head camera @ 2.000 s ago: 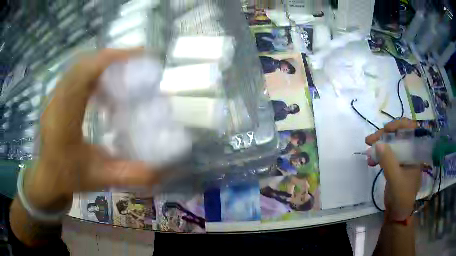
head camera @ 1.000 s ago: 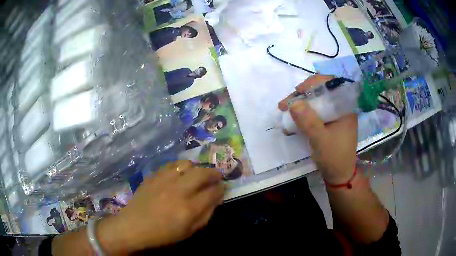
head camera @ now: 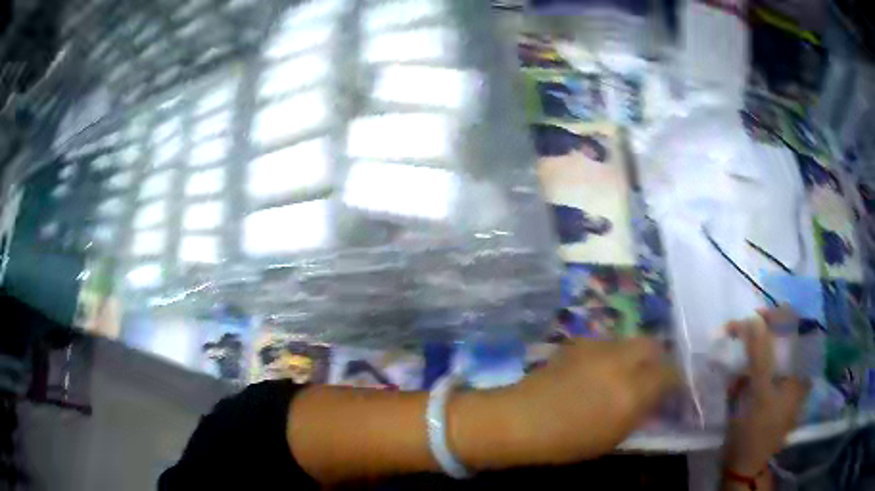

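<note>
The picture is blurred. My right hand [head camera: 769,398] is at the lower right, around the dispensing syringe [head camera: 792,353], whose green cap [head camera: 846,353] shows at the right. The needle tip cannot be made out. My left hand [head camera: 614,388] is at the bottom, just left of my right hand, with its fingers curled and blurred; whether it holds anything cannot be told. The stacked clear blister trays [head camera: 422,297] fill the left and middle, with rows of white plastic units [head camera: 398,189] in their pockets.
Printed photos of people [head camera: 590,192] cover the bench to the right of and in front of the trays. A white paper sheet [head camera: 705,297] lies at the right, with a black cord [head camera: 737,264] on it and crumpled white tissue [head camera: 686,144] behind.
The view has swung left, so more of the trays shows. My left hand has moved right, closer to my right hand. The white units held in it two seconds ago are no longer seen there.
</note>
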